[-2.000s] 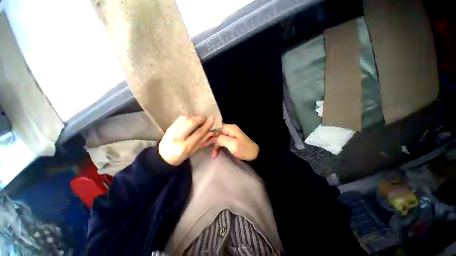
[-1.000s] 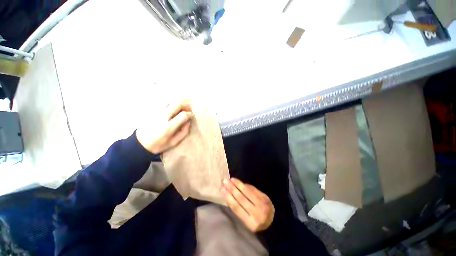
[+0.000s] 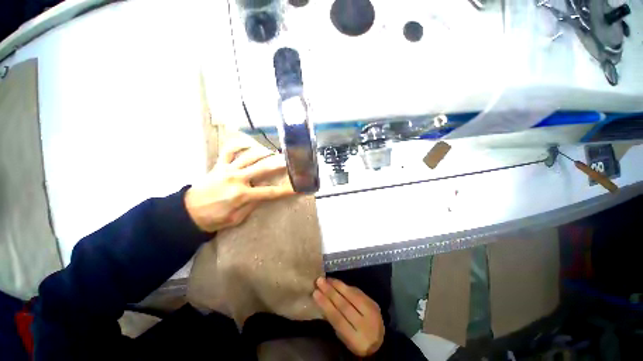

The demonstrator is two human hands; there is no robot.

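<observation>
A beige-brown fabric panel (image 3: 271,254) lies on the white machine table and hangs over its front edge. The white machine head (image 3: 437,63) stands above, with a long dark glossy piece (image 3: 296,120) over the needle area, which is hidden. My left hand (image 3: 229,190) lies flat on the panel left of this piece, fingers spread, pressing the cloth. My right hand (image 3: 350,316) holds the panel's right edge between thumb and fingers, below the table edge. Silver tension parts (image 3: 374,147) sit right of the glossy piece.
A small brown tab (image 3: 437,154) and an orange-handled tool (image 3: 596,175) lie on the bed at the right. Another beige panel (image 3: 25,169) lies at the far left. Brown cut pieces (image 3: 523,282) rest on grey-green cloth below the table. The table's front edge carries a scale (image 3: 423,248).
The view has shifted, and the machine head now shows. My hands moved from pinching the panel's end over my lap to guiding the cloth at the machine, left hand up beside the glossy piece.
</observation>
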